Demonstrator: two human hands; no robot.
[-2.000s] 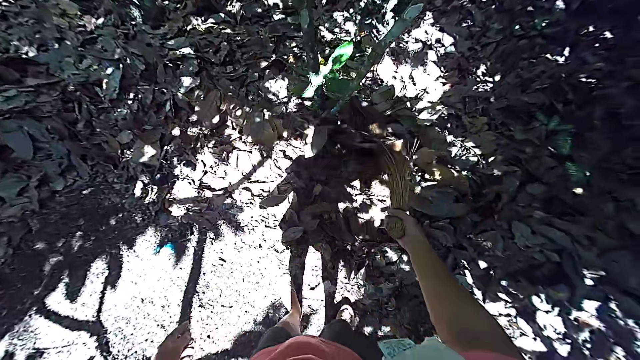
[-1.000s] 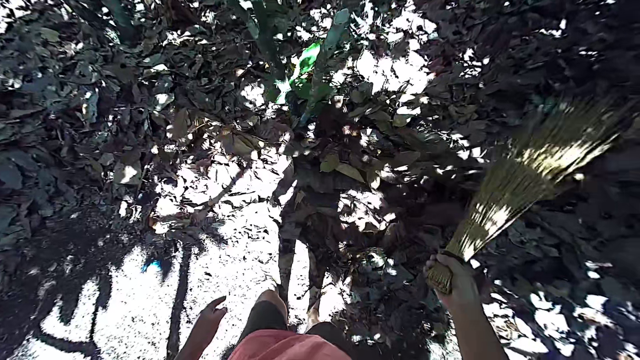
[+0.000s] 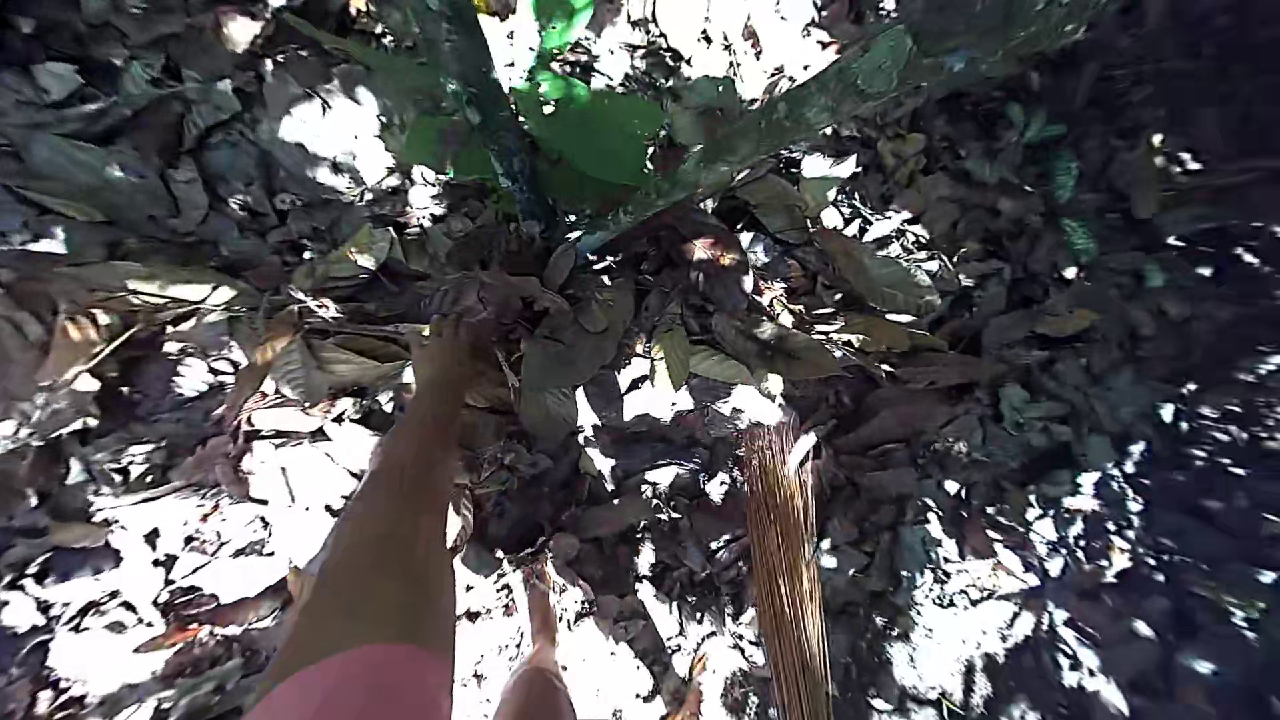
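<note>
My left arm reaches down from the lower left, and my left hand [image 3: 455, 335] is among the dry leaves [image 3: 575, 350] near the base of a thin trunk. Shadow and leaves hide its fingers, so whether they hold anything does not show. A stick broom of thin brown bristles [image 3: 785, 570] stands out at the lower right, its bristle tips on the leaf litter. The broom's handle end and my right hand are outside the picture.
A dark thin trunk [image 3: 490, 110] and a thicker slanting trunk [image 3: 780, 125] meet at the ground ahead. Green leaves [image 3: 595, 130] grow between them. A bare foot and leg [image 3: 540, 620] show at the bottom. Dry leaves cover the ground around.
My left hand has reached forward into the leaves by the trunks. The broom, held out to the right a second ago, now points forward at the lower right. The view has come closer to the ground.
</note>
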